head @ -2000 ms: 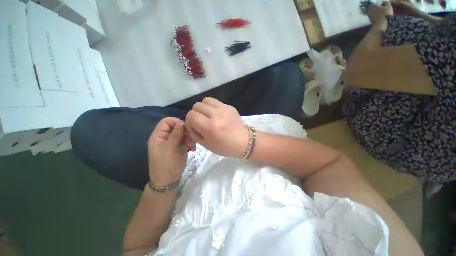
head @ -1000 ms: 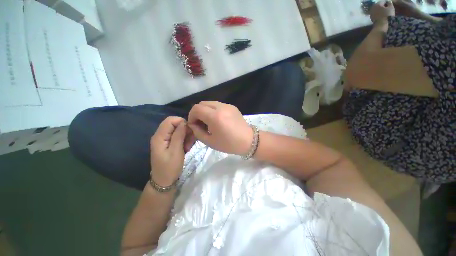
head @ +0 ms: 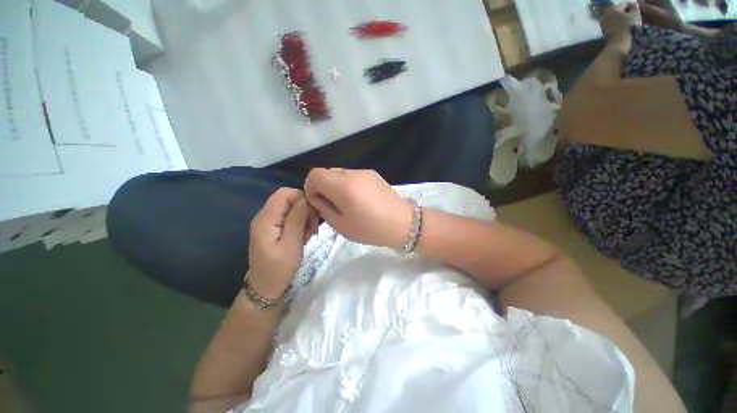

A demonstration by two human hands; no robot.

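My left hand (head: 276, 238) and my right hand (head: 360, 208) meet fingertip to fingertip above my lap. Both pinch something tiny between thumb and forefinger; it is too small and hidden to tell what. On the white sheeting lie a row of finished leads (head: 303, 79), dark red with speckled white ends on its left side, a loose bundle of red wires (head: 378, 30) and, nearer me, a bundle of black wires (head: 385, 71). Tiny white connector housings (head: 334, 73) lie between the row and the black wires.
White cartons (head: 81, 97) stand at the left. The white sheeting (head: 218, 121) ends at a tan strip (head: 507, 40) on the right. A seated person in a dark patterned garment (head: 646, 210) works at the right. A pair of light shoes (head: 505, 145) is beyond my knee.
My right hand has turned slightly and its fingers have closed in more. The fingertips of both hands stay together. The view has shifted a little.
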